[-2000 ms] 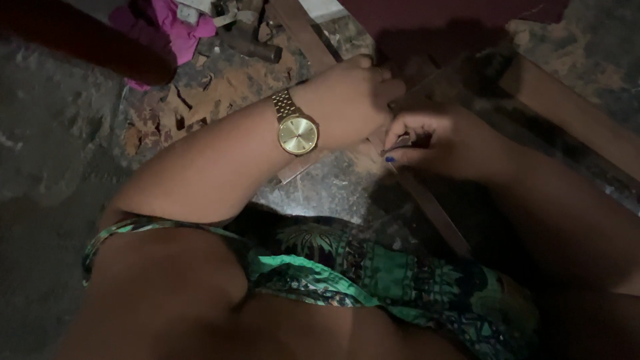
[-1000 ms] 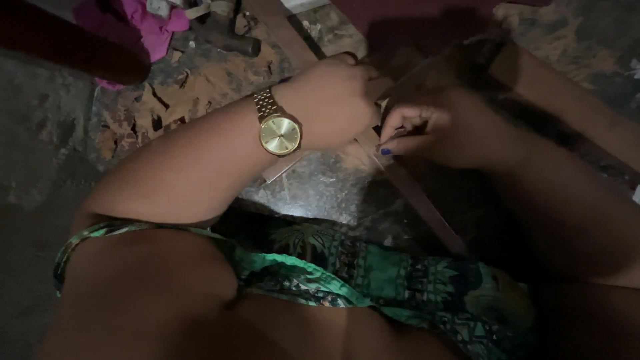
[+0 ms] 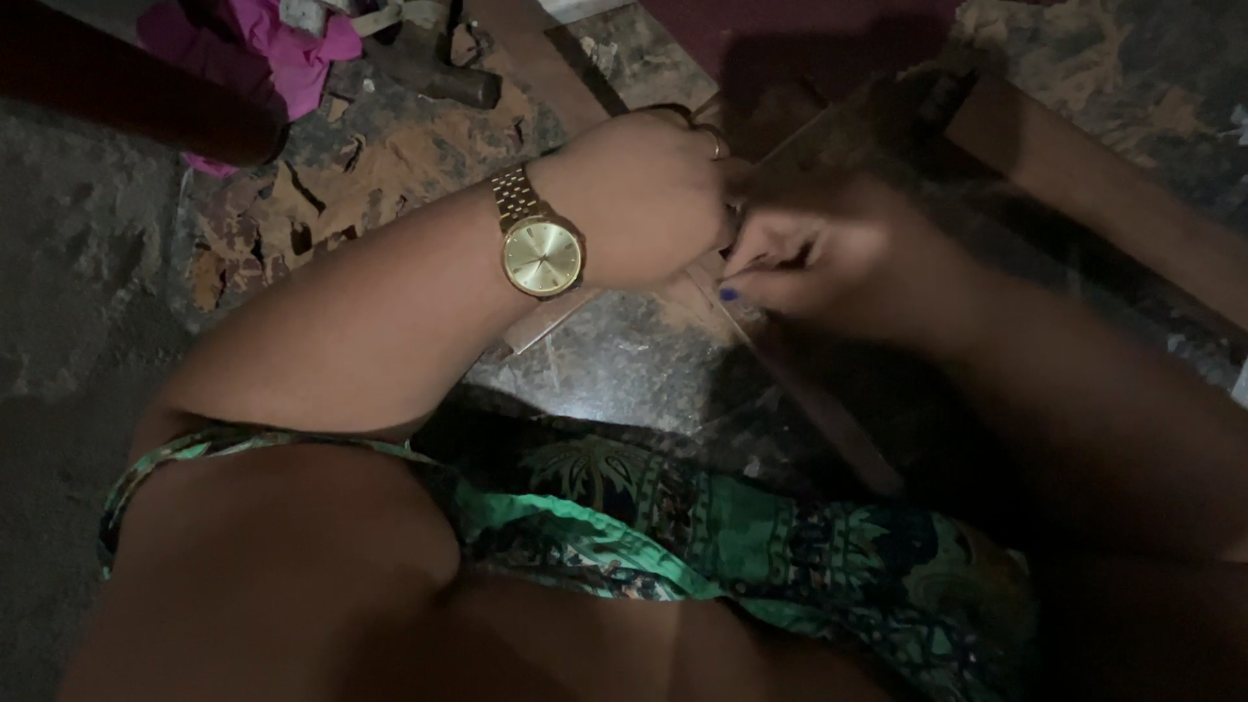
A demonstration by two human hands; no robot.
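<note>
My left hand, with a gold-toned wristwatch on its wrist, lies over crossing flat brown strips. Its fingers are mostly hidden from this view. Close against it, my right hand has its thumb and fingertips pinched together, blurred, with blue polish on a nail. Whether something thin is between those fingertips cannot be made out. Just below the hands runs a narrow brown strip, slanting down to the right. Another strip shows its end under my left wrist.
At the upper left, a hammer lies near pink cloth and a dark red post. Brown scraps are scattered on the stone-like surface. A wide brown bar crosses the right side; dark red material lies at the top.
</note>
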